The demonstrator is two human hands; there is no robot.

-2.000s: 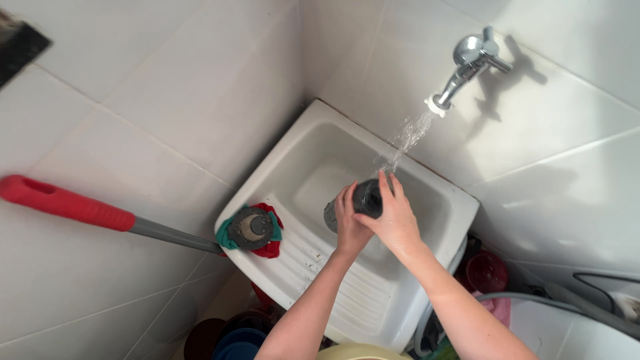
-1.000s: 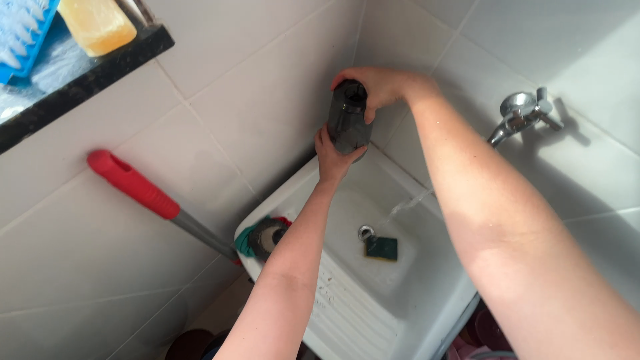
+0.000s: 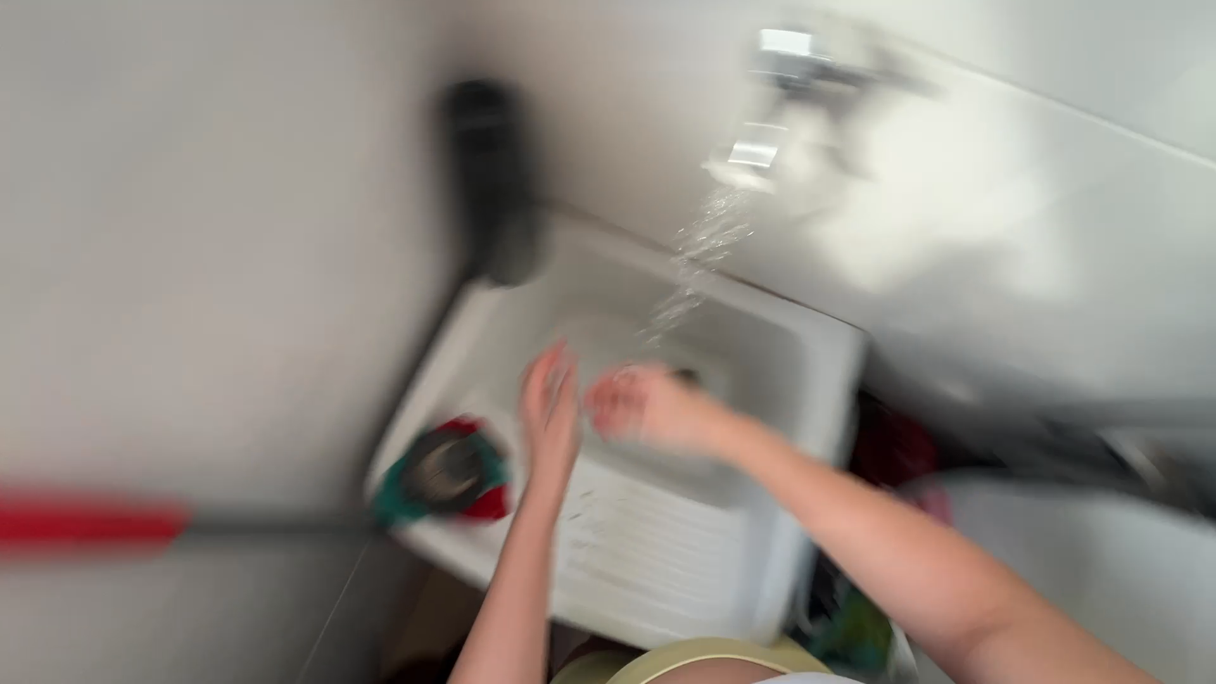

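My left hand (image 3: 551,394) is held over the white laundry sink (image 3: 665,560), fingers apart and holding nothing. To its right my right hand (image 3: 646,404) is blurred, its fingers bent, and whether they are closed cannot be told. A dark bottle-like container (image 3: 489,180) stands at the sink's back left corner, apart from both hands. Water (image 3: 703,247) runs from the chrome wall tap (image 3: 755,152) into the basin behind my right hand. Part of a dark thing (image 3: 686,378) shows just past that hand.
A dark round object (image 3: 445,465) sits on red and green cloth (image 3: 489,499) at the sink's left edge. A red-handled pole (image 3: 85,522) reaches in from the left. Tiled walls meet behind the sink. A pale yellow rim (image 3: 712,651) is at the bottom, and a red item (image 3: 893,442) lies right of the sink.
Both hands have let go of the dark container, which they held one second ago, and have come down over the basin. The view has shifted strongly.
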